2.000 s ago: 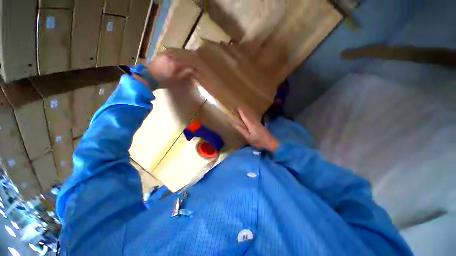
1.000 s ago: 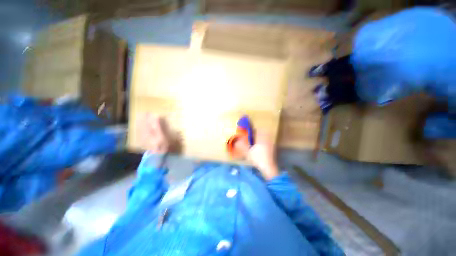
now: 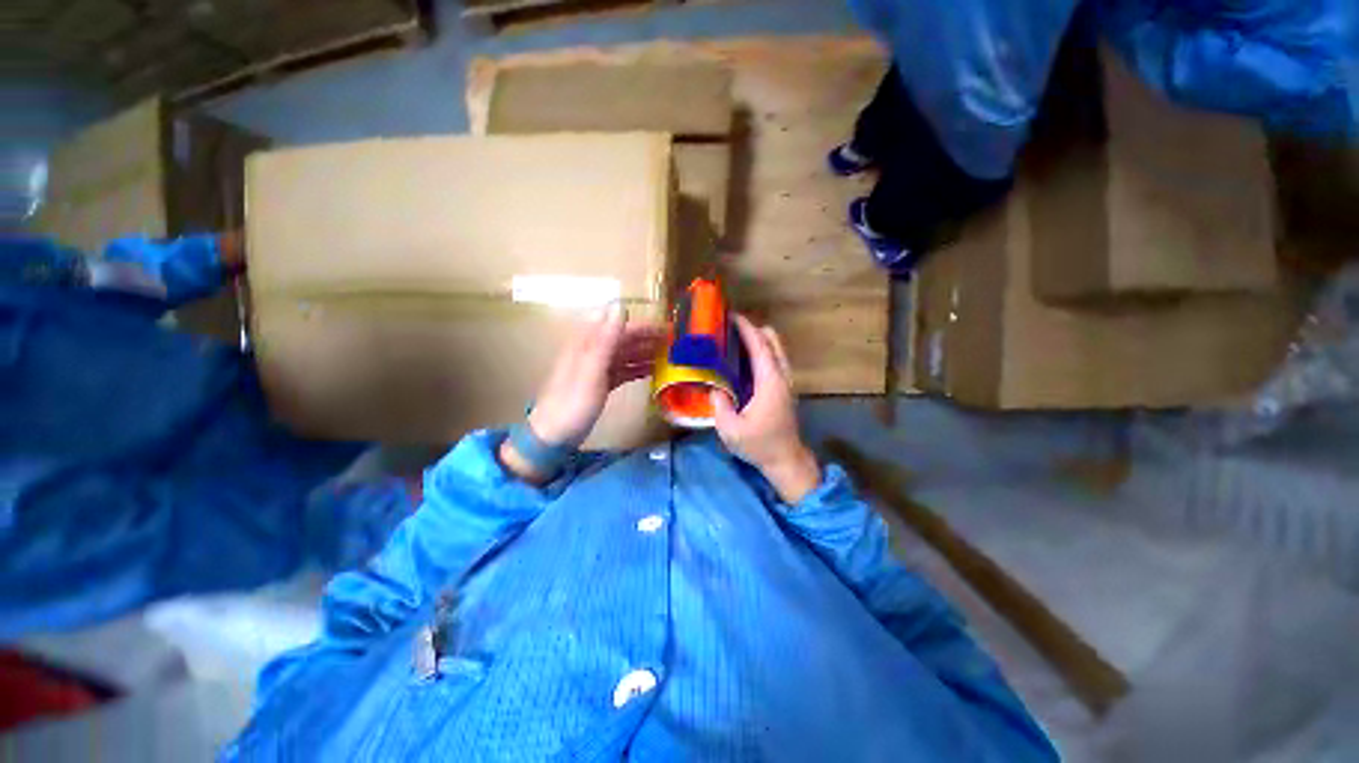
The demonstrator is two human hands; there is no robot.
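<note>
A large tan carton (image 3: 447,224) lies in front of me, its centre seam running left to right. A shiny strip of packing tape (image 3: 566,288) shows on the seam near the carton's right end. My right hand (image 3: 763,403) holds the blue and orange tape dispenser (image 3: 701,350) at the carton's right edge. My left hand (image 3: 584,385) is flat beside the dispenser, palm turned towards it, over the near right part of the carton; its fingertips are partly hidden.
A wooden pallet (image 3: 812,179) lies beyond and right of the carton. A person in a blue smock (image 3: 969,75) stands at the upper right beside more cartons (image 3: 1118,343). Another person's blue sleeve (image 3: 172,268) reaches the carton's left end. A long brown strip (image 3: 999,589) lies at the lower right.
The view has turned from the stacked cartons to this carton. Since one second ago, my left hand has moved right, near the dispenser, which is now at the carton's right edge in my right hand.
</note>
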